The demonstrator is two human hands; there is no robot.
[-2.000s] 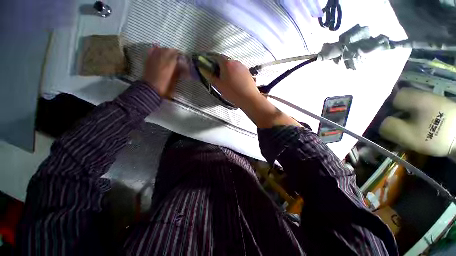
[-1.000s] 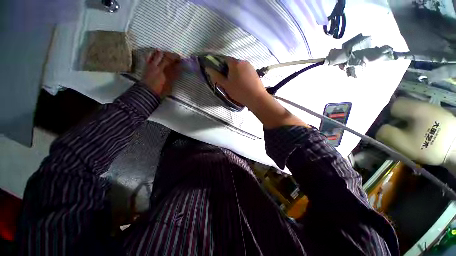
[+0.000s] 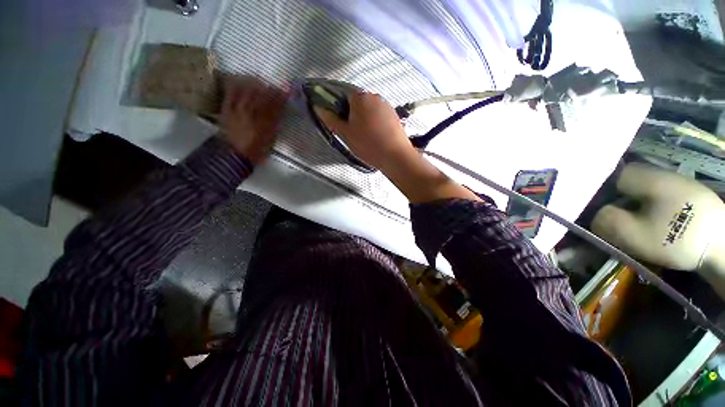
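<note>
My right hand (image 3: 372, 133) grips the handle of a dark steam iron (image 3: 326, 103), which sits on a striped pressing cloth (image 3: 318, 52) with its tip pointing up and left. My left hand (image 3: 253, 115) is blurred, just left of the iron, with fingers near a bit of lilac fabric (image 3: 296, 99) at the iron's edge. Most of that fabric is hidden, and whether the fingers hold it cannot be told.
A brown block (image 3: 176, 77) lies left of my left hand. Lilac fabric (image 3: 413, 28) lies at the far side near black ring handles (image 3: 537, 46). A wrapped hose (image 3: 568, 86), a phone-like dark rectangle (image 3: 530, 200) and a cream dress form (image 3: 664, 216) are right.
The iron and my right hand shifted slightly right, then back left. My left hand stays beside the iron and is more blurred now. The camera view has shifted a little.
</note>
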